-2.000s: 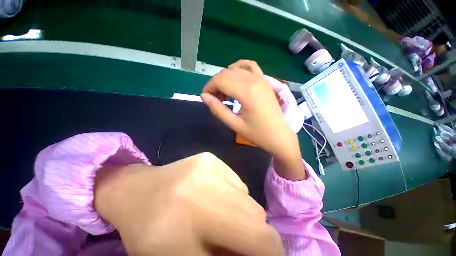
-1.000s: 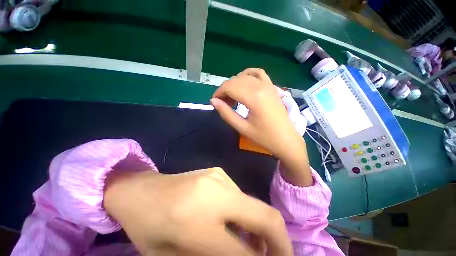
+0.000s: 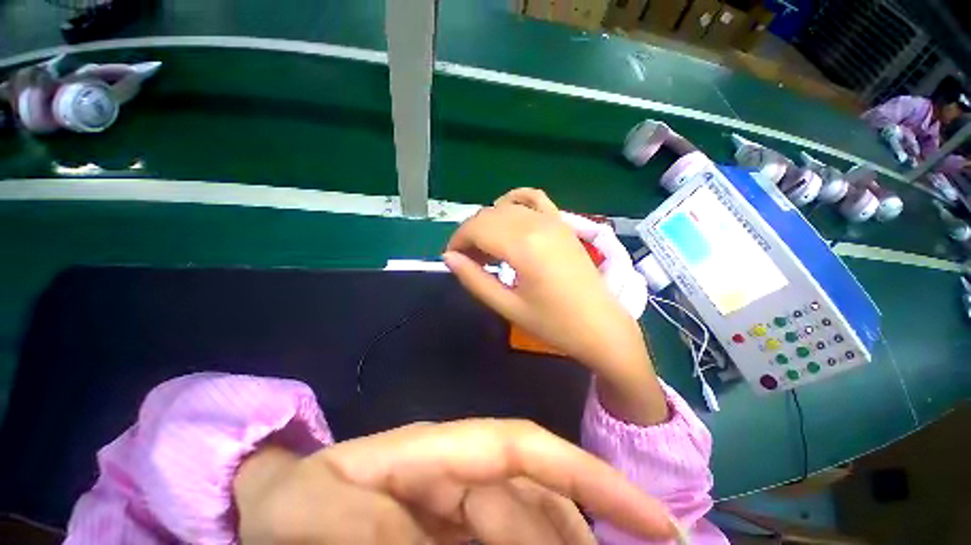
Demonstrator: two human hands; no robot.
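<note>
My right hand (image 3: 543,279) is over the far right of the black mat (image 3: 213,330), with thumb and fingertips together. A thin black cord (image 3: 375,346) curves over the mat up to these fingertips, which seem to pinch it. Pale pink and white headphones (image 3: 626,279) lie just behind my right hand, mostly hidden by it, with a red glow. An orange pad (image 3: 538,341) shows below my right hand. My left hand (image 3: 458,484) is large and close to the camera at the bottom edge, fingers bent and partly cut off; its grip is not clear.
A white and blue tester (image 3: 761,282) with a lit screen stands at right, with a white cable (image 3: 692,330) beside it. Headphones (image 3: 85,104) lie on the green conveyor (image 3: 266,128), several more behind the tester. A white post (image 3: 412,106) rises ahead. A person (image 3: 910,115) is at far right.
The view has tilted up, showing more conveyor and headphones at upper left. My left hand has turned and its fingers show more. My right hand keeps its pose by the headphones.
</note>
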